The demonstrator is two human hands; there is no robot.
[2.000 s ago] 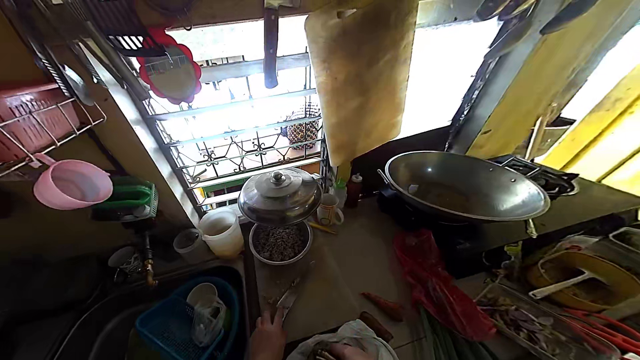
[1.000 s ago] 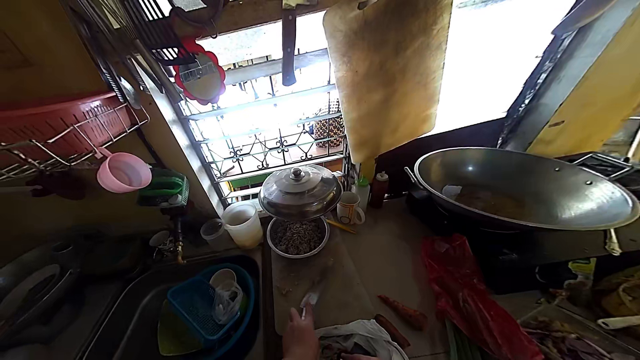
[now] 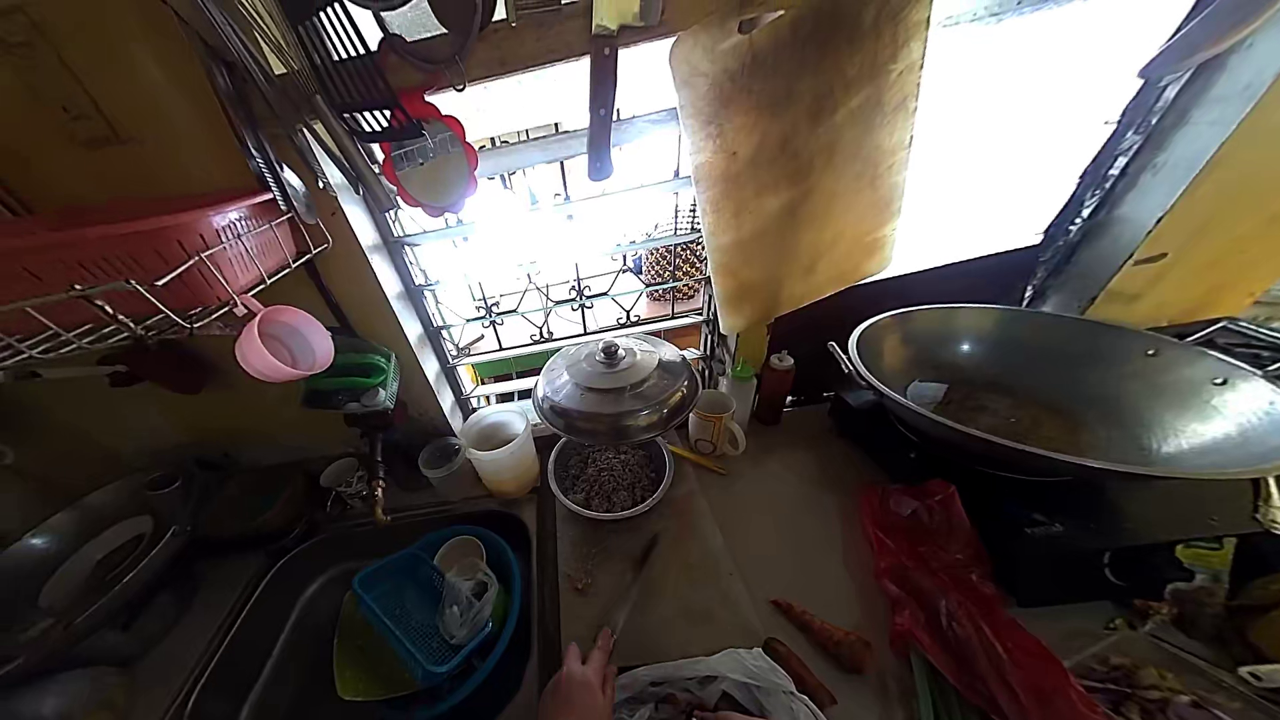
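My left hand (image 3: 580,682) is at the bottom edge, its fingers at the near end of a knife (image 3: 636,588) that lies over the cutting board (image 3: 700,560). Only a little of my right hand (image 3: 722,715) shows, at the opening of a white plastic bag (image 3: 740,680) with dark contents; its fingers are mostly hidden. Two carrots, one (image 3: 825,632) farther off and one (image 3: 797,672) against the bag, lie to the right. Behind the board, a metal bowl (image 3: 612,512) holds dark chopped food, with a domed metal lid (image 3: 617,385) above its back rim.
A large wok (image 3: 1060,400) sits on the stove at right, a red plastic bag (image 3: 930,570) before it. At left, the sink (image 3: 290,600) holds a blue basin and basket (image 3: 400,610). A white tub (image 3: 500,450), mug (image 3: 713,425) and bottles line the window.
The view has shifted, with the wok and window larger in it. My right hand shows less at the bag than two seconds ago. The bowl, lid and carrots keep their places.
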